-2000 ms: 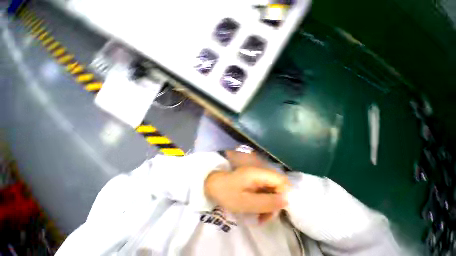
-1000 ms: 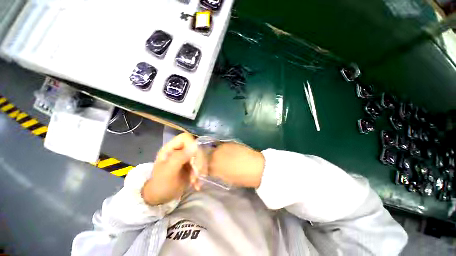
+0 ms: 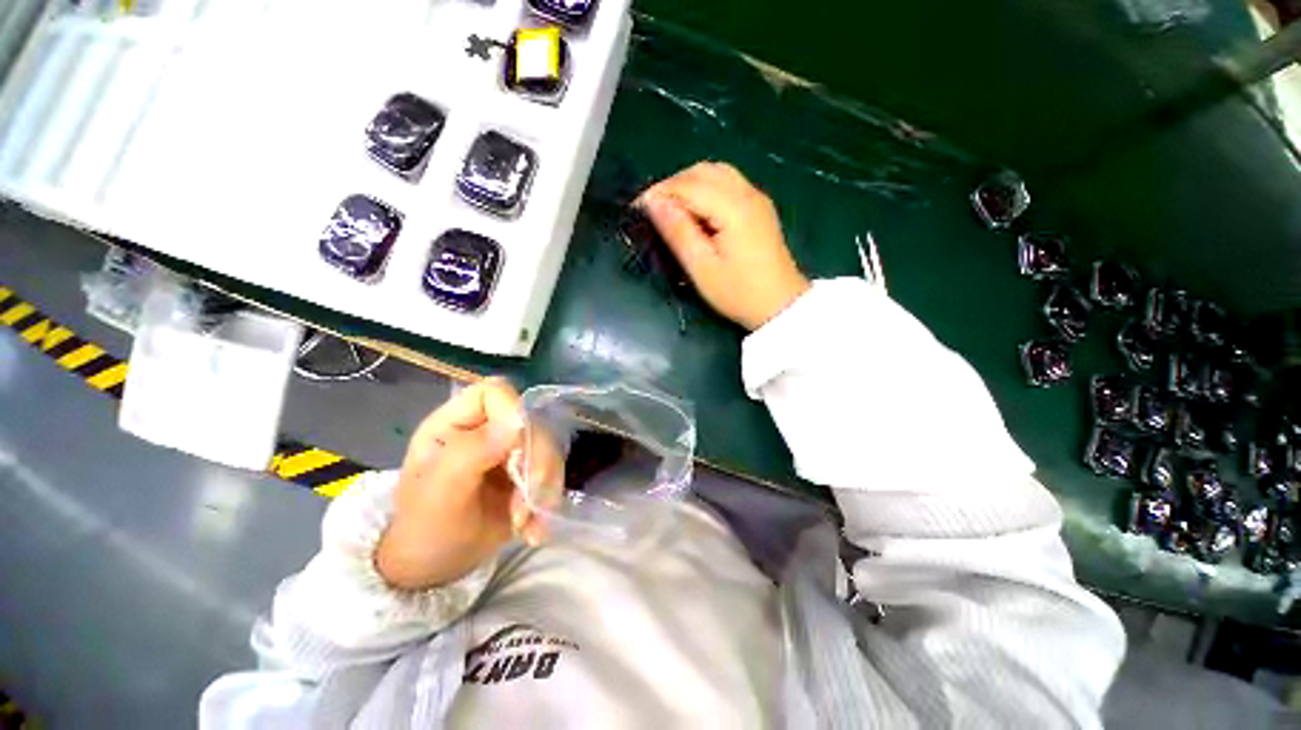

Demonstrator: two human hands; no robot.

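My left hand (image 3: 464, 485) holds a clear plastic box (image 3: 614, 449) by its left side, above my lap at the bench's front edge. The box is see-through, and only its edges and shine show. My right hand (image 3: 721, 235) is over the pile of small black parts (image 3: 646, 245) on the green mat, right of the white tray. Its fingertips touch or hover at the pile; whether they pinch a part cannot be seen. The tweezers (image 3: 870, 263) lie behind my right forearm, with only their tips showing.
The white blister tray (image 3: 228, 157) at left holds several black units (image 3: 495, 171) and one with a yellow battery (image 3: 538, 59). Many glossy black housings (image 3: 1110, 399) lie at right. A whitish sheet or lid (image 3: 207, 388) sits low at left, beside yellow-black floor tape (image 3: 321, 465).
My right hand has left the clear box and reached forward to the black parts. My left hand still holds the box, now more fully visible. My right sleeve now covers most of the tweezers.
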